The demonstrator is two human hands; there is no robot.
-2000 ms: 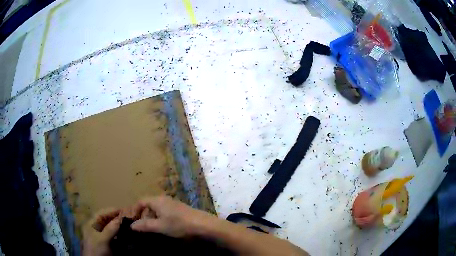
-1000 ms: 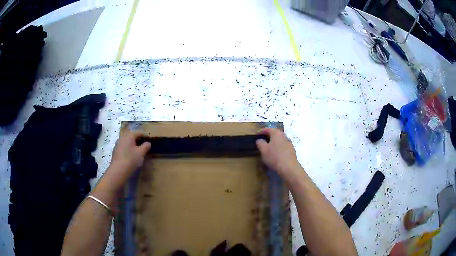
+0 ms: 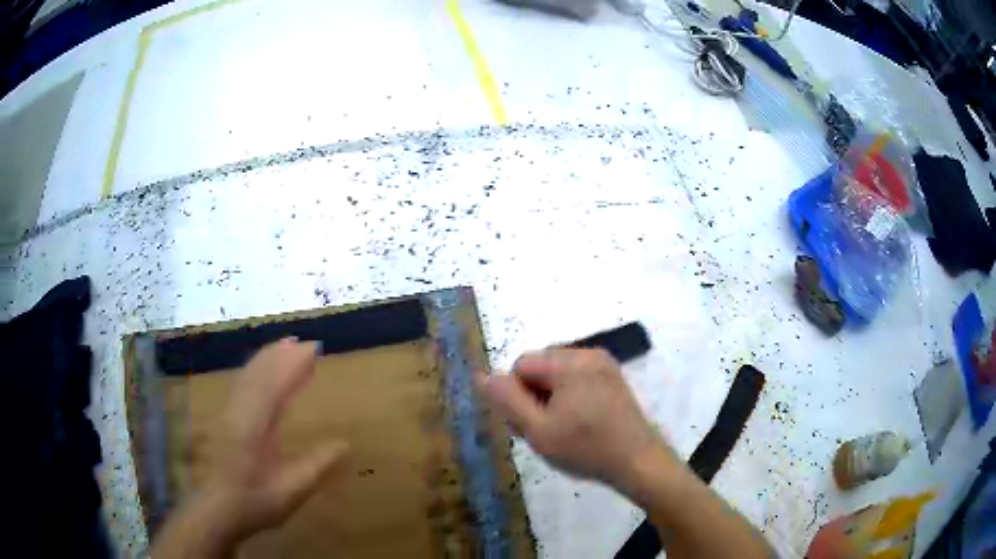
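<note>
A black fabric strip (image 3: pixel 371 325) lies flat across the far end of the tan board (image 3: pixel 382 437), between its two blue-grey bands. My left hand (image 3: pixel 268 437) is blurred and open over the left part of the board, fingers apart, holding nothing. My right hand (image 3: pixel 573 420) is closed just beyond the board's right edge. Another black strip (image 3: pixel 617 342) sticks out from behind it to the right and appears held in it; its other end is hidden by the hand.
A loose black strip (image 3: pixel 726 420) lies right, partly under my right forearm. A black fabric mass (image 3: pixel 44 426) is at left. A small bottle (image 3: pixel 868 459), an orange-pink tub (image 3: pixel 846 540), a blue tray (image 3: pixel 846 262) with a plastic bag and a dark lump (image 3: pixel 817 295) stand right.
The strip that both hands held at the board's far end now lies there released. My right hand has moved off the board's right side, with another strip at it. The view has turned rightward.
</note>
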